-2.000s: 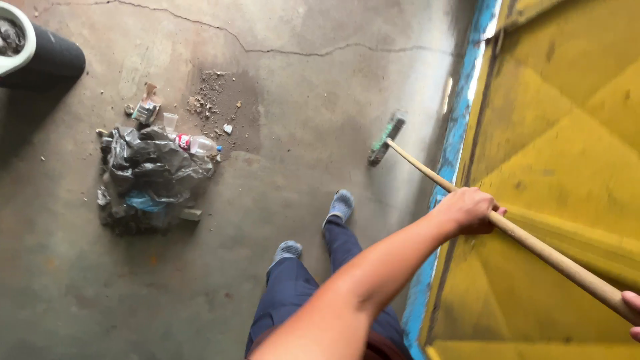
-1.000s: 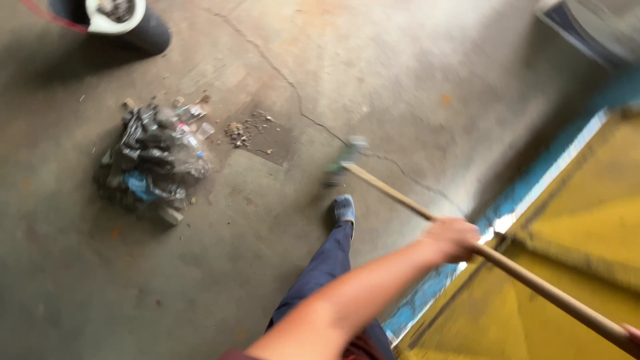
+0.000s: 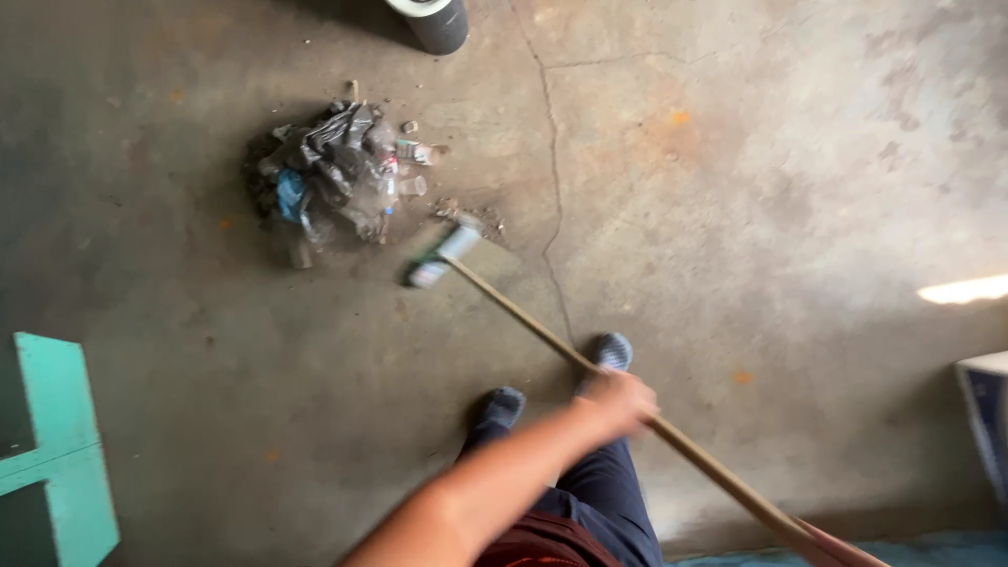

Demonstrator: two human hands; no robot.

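Observation:
My left hand is closed around the wooden handle of a push broom, partway along it. Against the upper end, by the bottom edge, a blurred sliver of my right hand shows; most of it is out of frame. The broom head, pale on top and greenish at the side, is blurred and lies at the near edge of a small patch of loose debris. Left of it is a rubbish pile with dark plastic bags, a blue piece and a clear bottle. A clear plastic cup lies beside the pile.
A dark bin with a white rim stands at the top. Green painted boards are at the lower left, and a box-like object is at the right edge. My feet are on cracked concrete floor.
The broom head has moved from beside the yellow panel to the debris near the rubbish pile. Both hands have stayed with the handle. The view has turned strongly.

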